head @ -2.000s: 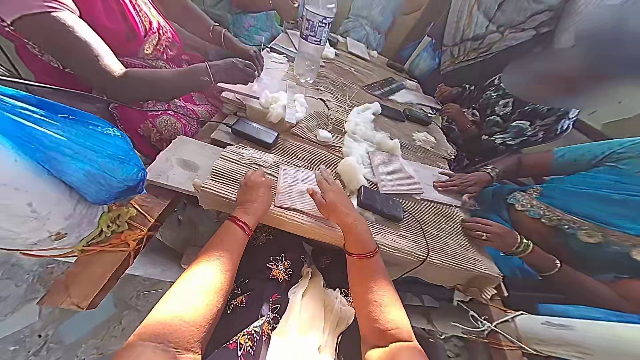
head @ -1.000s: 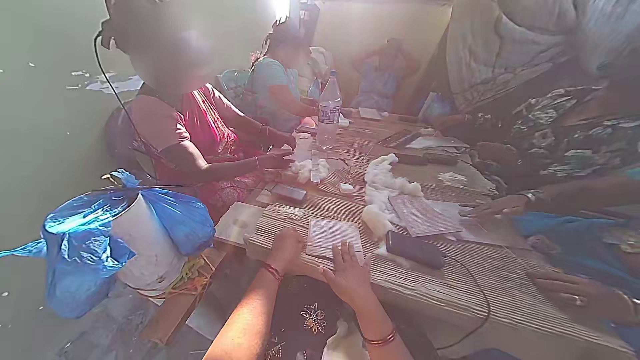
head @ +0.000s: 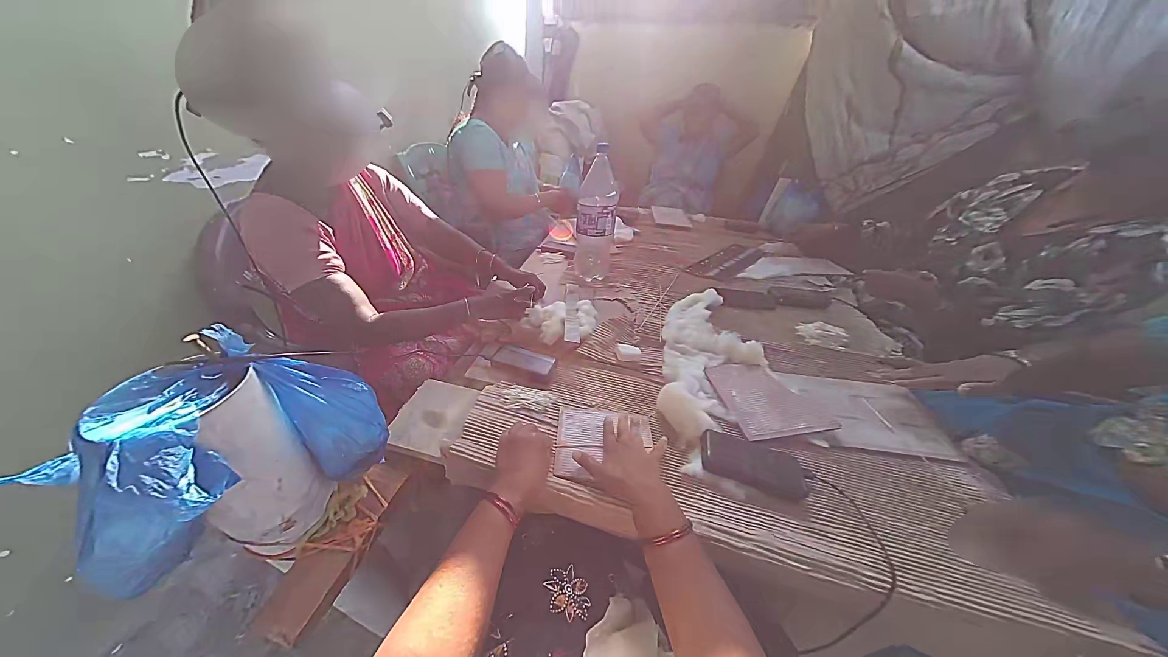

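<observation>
On the near edge of a table with a striped, ridged cover [head: 912, 511] lies a small pale tile or board [head: 584, 429]. My right hand [head: 625, 461] rests flat on its right part with the fingers spread. Beside its left edge, my left hand [head: 525, 465] is closed into a loose fist on the table; whether it holds something small is hidden. Thin white sticks or wicks [head: 527, 398] lie just beyond my left hand. Raw white cotton [head: 693, 356] stretches away beyond my right hand, near a black power bank or phone [head: 756, 464] with a cable.
A pinkish ridged board [head: 771, 401] lies on a pale sheet [head: 876, 415] at the right. Farther back stand a plastic bottle [head: 597, 219] and a dark box [head: 523, 362]. People sit around the table. Blue plastic bags [head: 137, 465] hang at the left; a co-worker's hand [head: 958, 372] is at the right.
The view has tilted up and shows more of the room. My right hand stays on the pale board, with my left hand beside it.
</observation>
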